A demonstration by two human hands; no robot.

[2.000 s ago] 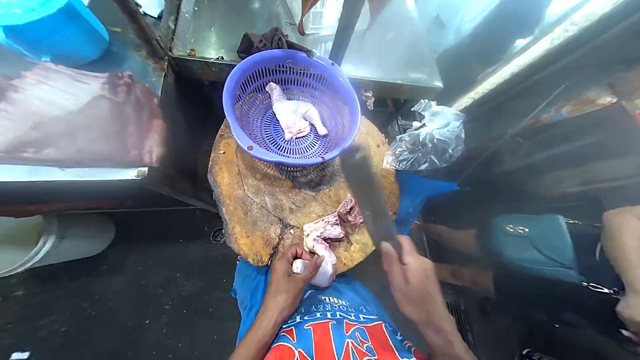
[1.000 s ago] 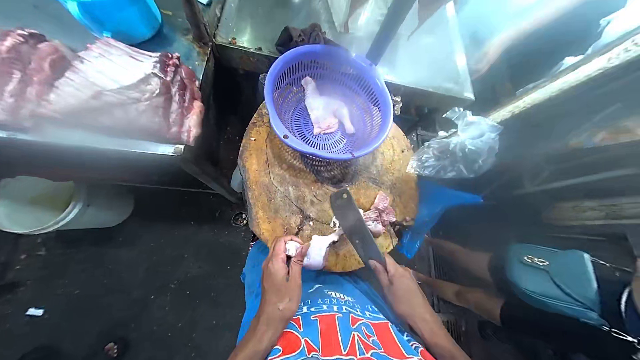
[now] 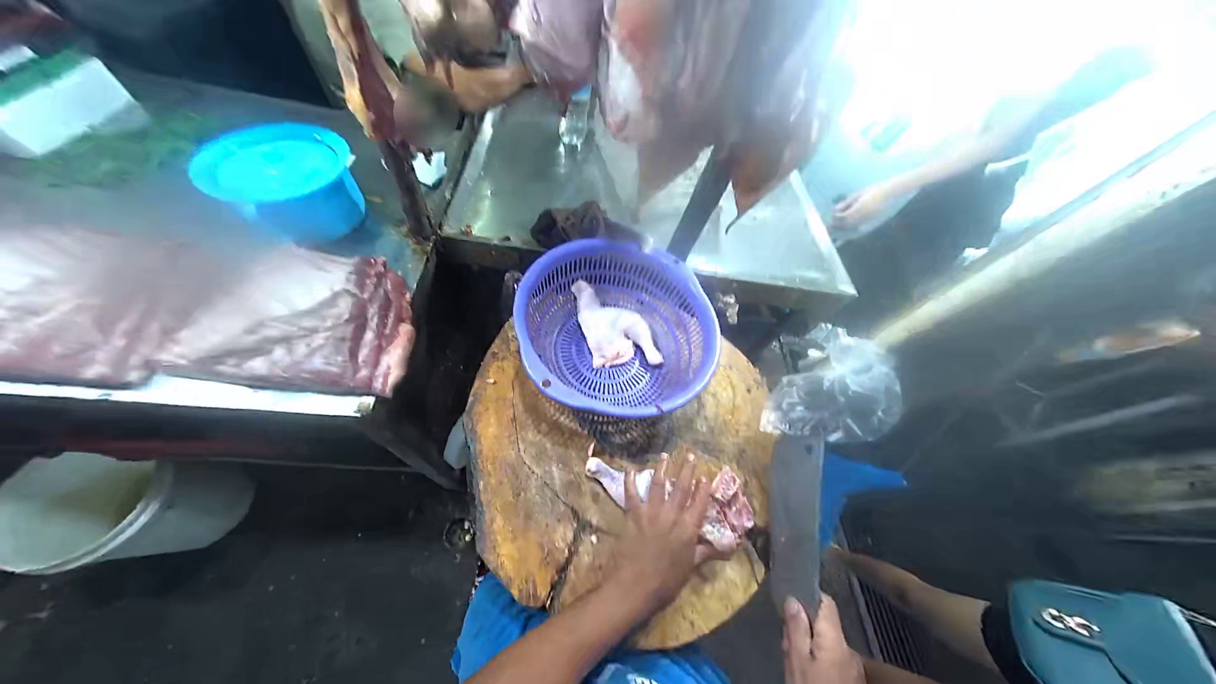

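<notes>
My left hand [image 3: 665, 527] lies spread over cut chicken pieces [image 3: 727, 513] on a round wooden chopping block [image 3: 522, 475], partly covering them. A drumstick end pokes out to the left of its fingers. In my right hand [image 3: 819, 646] is the handle of a cleaver [image 3: 796, 513], its broad blade pointing away from me just off the block's right edge. At the far part of the block rests a purple plastic colander [image 3: 617, 394] with a whole chicken leg [image 3: 613, 328] inside.
Slabs of meat [image 3: 190, 313] cover the left counter beside a blue tub [image 3: 280, 180]. Meat hangs above a metal table [image 3: 760, 237]. A clear plastic bag [image 3: 836, 385] is right of the block, a white bucket [image 3: 104, 513] lower left. Nearby sits a person with a teal bag [image 3: 1102, 632].
The cleaver has moved off the chicken to the right side of the block. My left hand has gone from gripping the chicken's end to lying over the pieces. The view has shifted.
</notes>
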